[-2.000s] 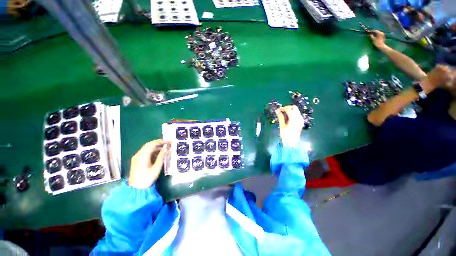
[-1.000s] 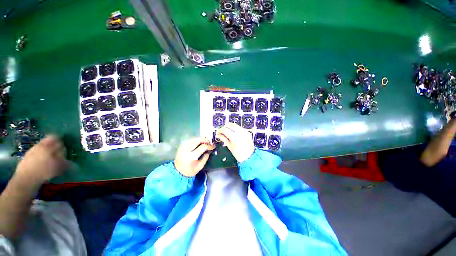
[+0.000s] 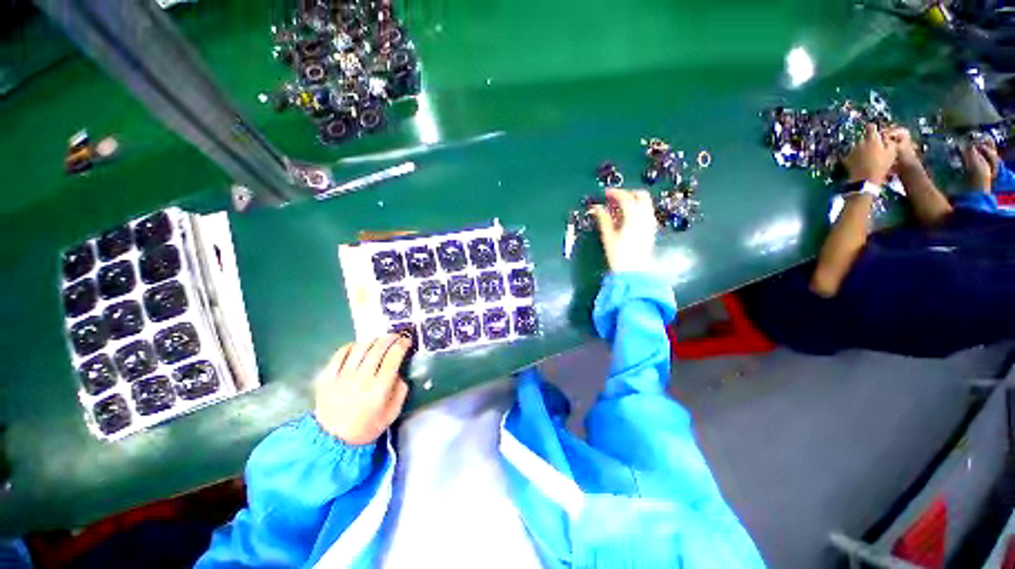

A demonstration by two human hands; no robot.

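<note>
The working tray (image 3: 362, 291) lies in front of me with black square parts (image 3: 463, 291) in rows. My left hand (image 3: 364, 386) rests at its lower left corner, fingertips on or beside the corner black part; whether they grip it cannot be told. My right hand (image 3: 629, 230) is over the near left side of the loose parts pile (image 3: 674, 191), right of the tray. Its thumb and fingertips are close together among the small parts, and what is between them is too small to tell. A short pale stick (image 3: 570, 238) lies between tray and pile.
A stack of filled trays (image 3: 228, 291) stands at the left. A slanted metal post (image 3: 184, 100) meets the bench beyond the trays, with a thin silvery strip (image 3: 367, 180) at its foot. Another parts heap (image 3: 347, 69) lies farther back. Co-workers' hands (image 3: 879, 152) work at the right.
My right hand has moved from the tray to the loose pile. My left hand, which met it at the tray's near edge, now lies at the lower left corner. The head view has shifted.
</note>
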